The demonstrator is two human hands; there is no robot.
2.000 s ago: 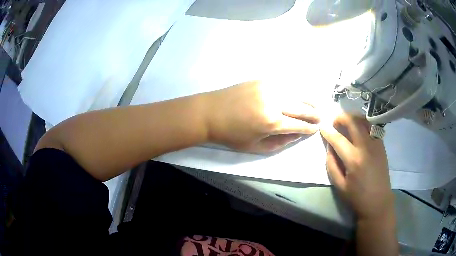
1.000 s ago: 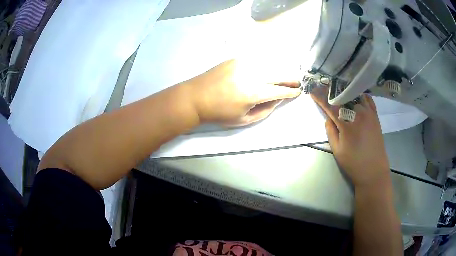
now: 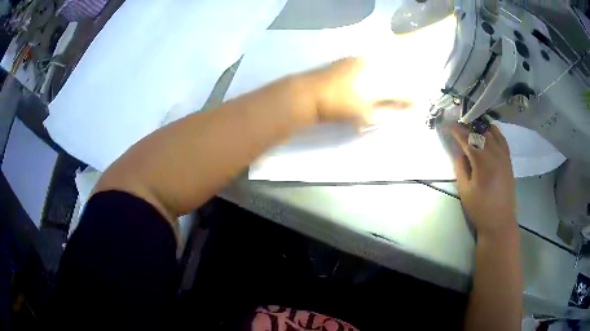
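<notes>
The white cloth panel [image 3: 310,158] lies flat on the machine table, washed out by the lamp around the needle. The presser foot and needle [image 3: 435,116] stand over the cloth at the bright spot. My left hand [image 3: 352,97] is blurred and lies over the panel left of the presser foot; its fingertips are lost in glare, so its hold cannot be told. My right hand [image 3: 482,161] is right of the presser foot, its fingers partly hidden behind the tension knob [image 3: 477,140] and guard. The white sewing machine head [image 3: 537,97] is at upper right.
A broad white pile of cut panels [image 3: 149,71] lies at left. The pale table edge [image 3: 388,249] with its ruler strip runs along the front. A grey-rimmed tray with white material [image 3: 29,165] is at lower left. Striped cloth [image 3: 81,8] is at top left.
The view has shifted, moving the machine rightward in the picture. My left hand is now blurred and farther from the presser foot. The front panel's left corner now shows below my left forearm.
</notes>
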